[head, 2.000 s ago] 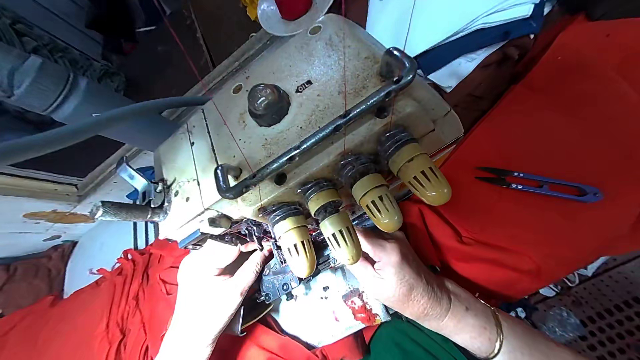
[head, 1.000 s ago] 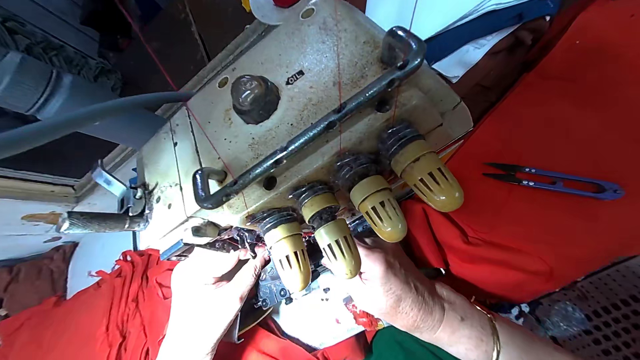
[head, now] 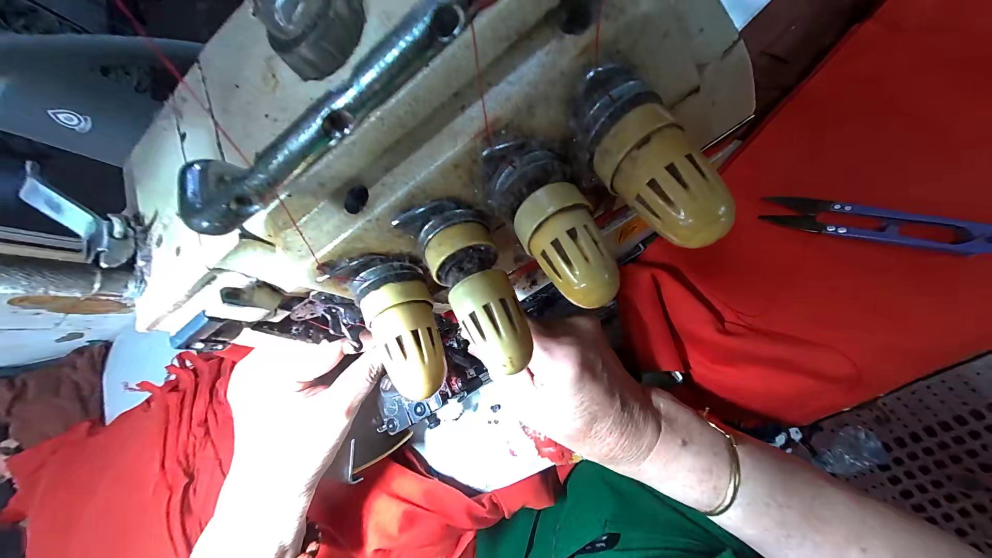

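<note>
An overlock sewing machine (head: 418,147) with yellow tension knobs (head: 573,248) fills the middle of the head view. Red threads run down across its cream housing. My left hand (head: 302,387) is at the looper area (head: 442,387), below the leftmost knob; its fingertips are partly hidden, and so is whatever lies between them. On the other side of that area is my right hand (head: 581,387), its fingers behind the knobs and out of sight. Red fabric (head: 132,465) lies bunched to the left of my left hand.
Blue thread snips (head: 891,225) lie on red fabric (head: 852,139) at the right. A metal bracket (head: 62,205) stands out at the machine's left. Green cloth (head: 620,519) is at the bottom. A perforated surface (head: 914,449) shows at the lower right.
The view has moved closer to the machine. Both hands stay around the looper area below the knobs.
</note>
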